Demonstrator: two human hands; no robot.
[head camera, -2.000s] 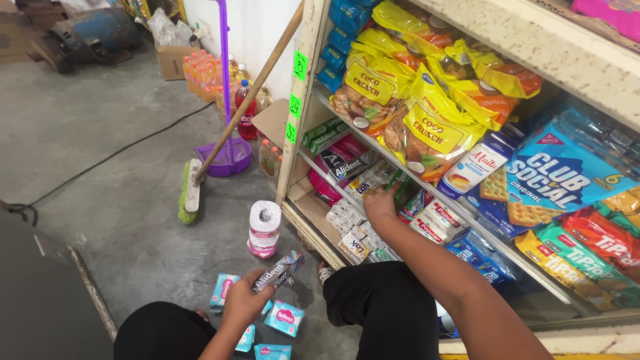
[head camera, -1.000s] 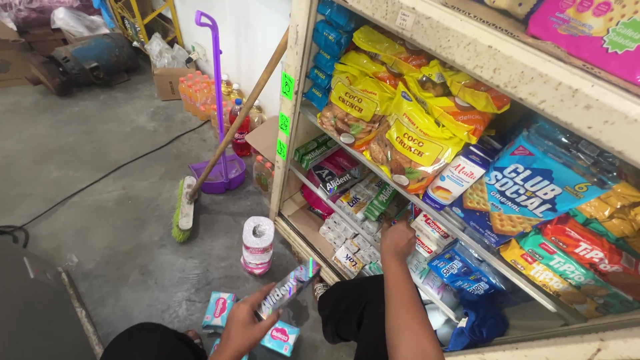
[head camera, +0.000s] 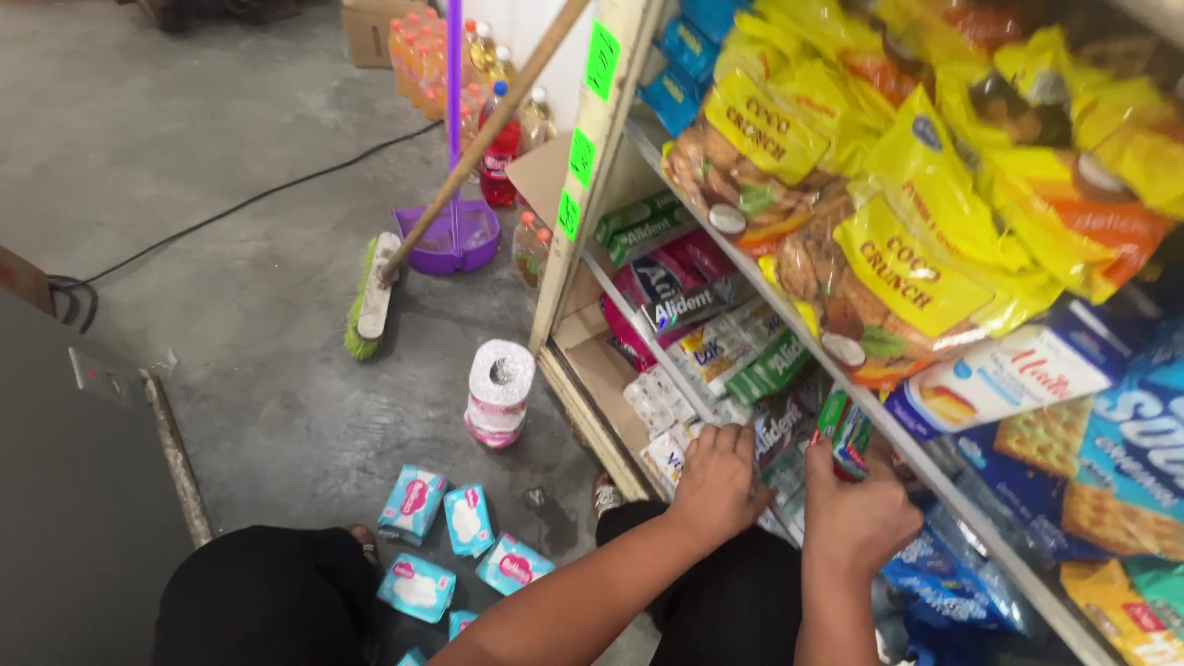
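Observation:
Both of my hands reach into the lower shelf of a display case. My left hand (head camera: 721, 486) lies over small packs at the shelf's front, beside a dark Alident toothpaste box (head camera: 777, 427); whether it grips anything is hidden. My right hand (head camera: 856, 518) holds a green and red toothpaste box (head camera: 844, 430) between thumb and fingers. Around them lie a green Alident box (head camera: 770, 365), a dark and pink Alident pack (head camera: 680, 296) and white packs (head camera: 661, 398). Blue and pink Bellezza packs (head camera: 416, 587) are on the floor between my legs.
A toilet paper pack (head camera: 499, 393) stands on the floor. A broom (head camera: 375, 296) leans by a purple dustpan (head camera: 453, 245). Bottles (head camera: 499, 139) stand behind. Coco Crunch bags (head camera: 916, 259) fill the shelf above, over the metal shelf edge (head camera: 925, 453). A black cable (head camera: 268, 192) crosses the floor.
My left hand has moved from above the floor packs into the lower shelf; the Alident box it held is no longer plainly in it. My right hand now has a green and red box. The view has moved closer.

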